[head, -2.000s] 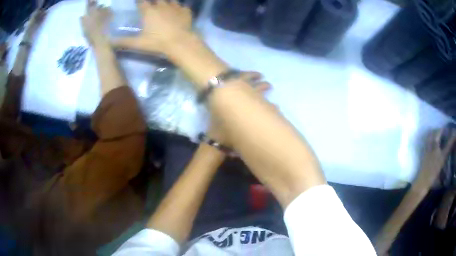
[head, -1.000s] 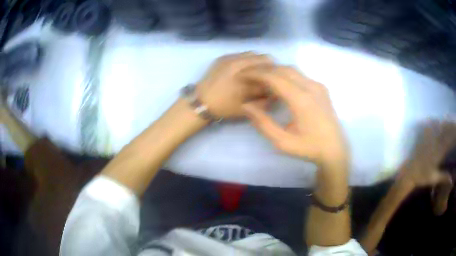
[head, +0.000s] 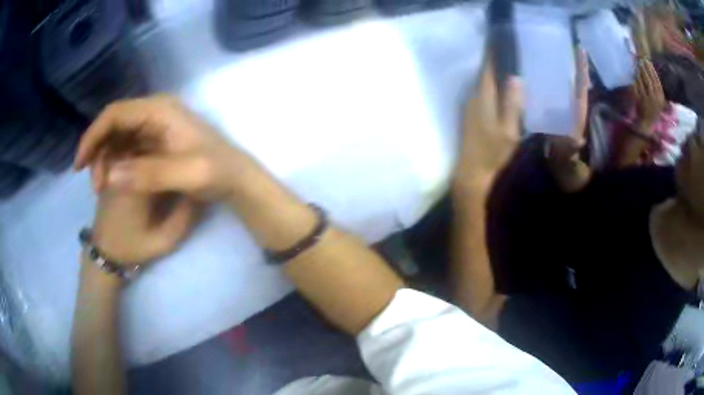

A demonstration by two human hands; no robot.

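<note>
My left hand (head: 139, 220) is low at the left of the view, over the white table covering (head: 309, 116). My right hand (head: 166, 154) lies across its top, with the fingers curled. The two hands touch or overlap. They are blurred, and no part shows between them, so I cannot tell whether either holds something. A small red item (head: 238, 338) shows faintly by my lap, below the table's front edge.
Dark stacked parts (head: 81, 31) stand close beyond my hands at far left, and more (head: 258, 19) stand along the back. At right, a person in black holds up a pale rectangular panel (head: 546, 73) with a dark edge. Another pale panel (head: 607, 48) is held beyond.
The view has swung right; the person in brown is out of view and the person in black shows fully. My hands, previously at the left neighbour's side, then mid-table, remain together.
</note>
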